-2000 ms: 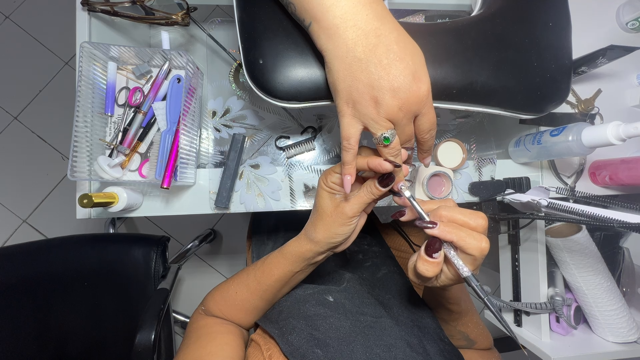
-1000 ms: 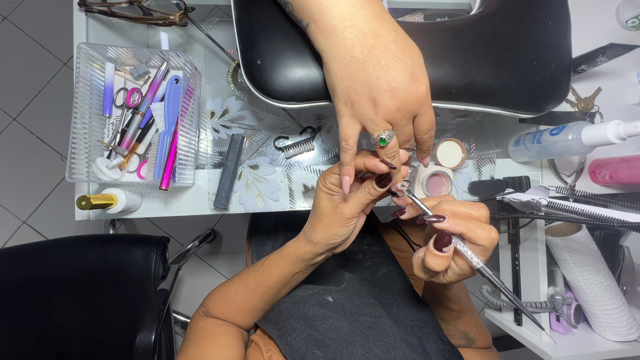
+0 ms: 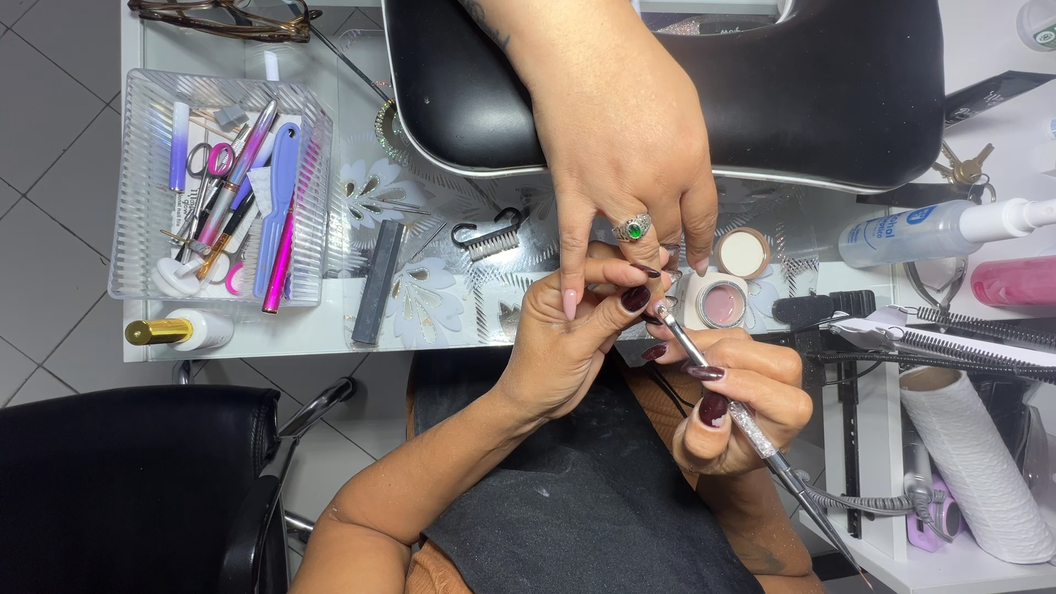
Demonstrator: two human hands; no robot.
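Observation:
My left hand grips a finger of another person's hand, which reaches down from the top and wears a ring with a green stone. Between the fingers of my right hand is a nail brush with a glittery handle. Its tip touches the nail of the held finger. Just right of the fingertips stands an uncapped jar of pink gel, with its lid lying upside down behind it. The ring-wearing hand's wrist lies over a black padded armrest.
A clear plastic basket of nail tools stands at left, near a gold-capped bottle. A dark nail file and a nail scrub brush lie on the glass table. At right are a pump bottle and a paper roll.
My right hand has shifted slightly, and the angle of the nail brush has changed a little. My left hand still holds the finger.

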